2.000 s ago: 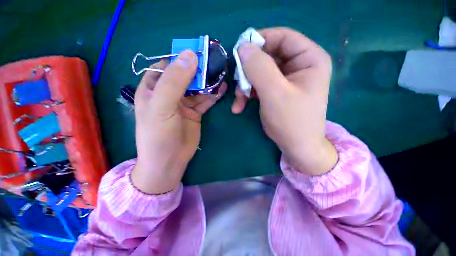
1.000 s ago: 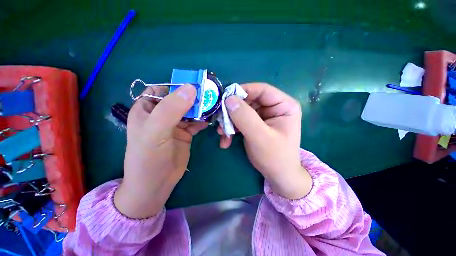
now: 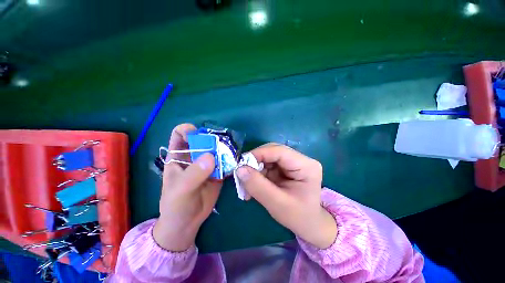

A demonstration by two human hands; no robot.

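My left hand (image 3: 185, 193) holds a light blue binder clip (image 3: 201, 148) with its silver wire handles pointing left. The clip's jaws grip a round piece (image 3: 228, 155) with a white and teal face and a dark rim. My right hand (image 3: 285, 185) pinches a small crumpled white wad (image 3: 247, 172) between thumb and fingers. The wad touches or nearly touches the right rim of the round piece. The fingers behind the piece are partly hidden.
An orange-red tray (image 3: 119, 188) with several binder clips (image 3: 77, 192) stands at left. A blue stick (image 3: 152, 119) lies beside it. At right are a translucent white bottle (image 3: 437, 139) on its side, a loose white tissue (image 3: 451, 95) and a second red tray (image 3: 480, 94).
The view has shifted, so more of both trays shows. The round piece and its clip have tilted in my left hand. My right hand has brought the wad close against the rim.
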